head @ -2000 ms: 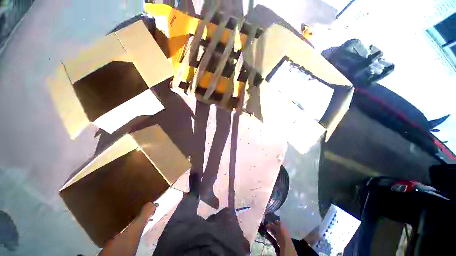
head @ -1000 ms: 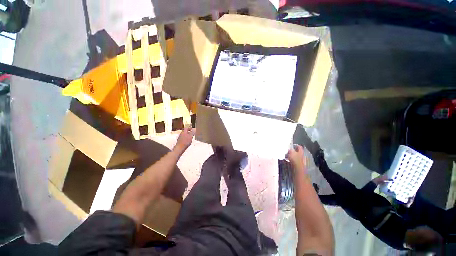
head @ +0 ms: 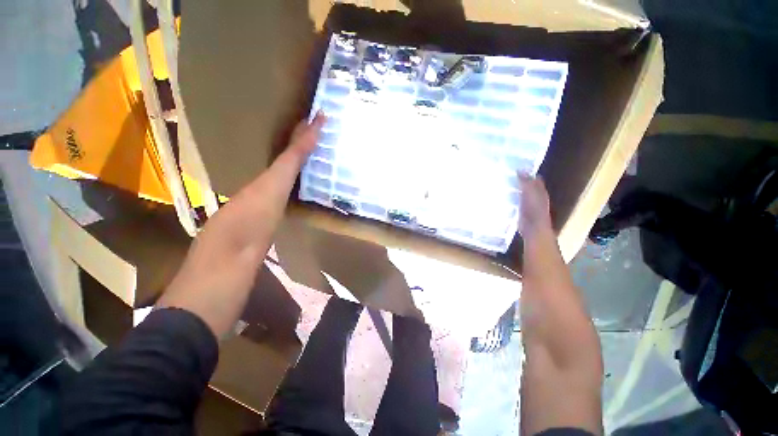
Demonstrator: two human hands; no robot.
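Observation:
A white pocketed tray [head: 426, 145] lies inside the open cardboard box [head: 644, 94], slightly tilted, with its middle washed out by sun. Several dark shiny pieces [head: 375, 55] sit in its upper left pockets, and a few more along its lower edge. My left hand [head: 307, 136] is at the tray's left edge, fingers on or just behind the rim. My right hand [head: 533, 200] is at the tray's right edge, its fingertips partly hidden. What lies under the tray is hidden.
A pallet with pale slats [head: 162, 111] and yellow-orange metal [head: 102, 136] stand at the left. Another open carton [head: 98, 255] is at the lower left. A person in black [head: 691, 247] is at the right edge. The box's near flap [head: 461, 294] hangs toward me.
Both hands have moved from the box's near side into the box, onto the tray's two sides. The box appears larger and closer. The other person's white tray is out of view.

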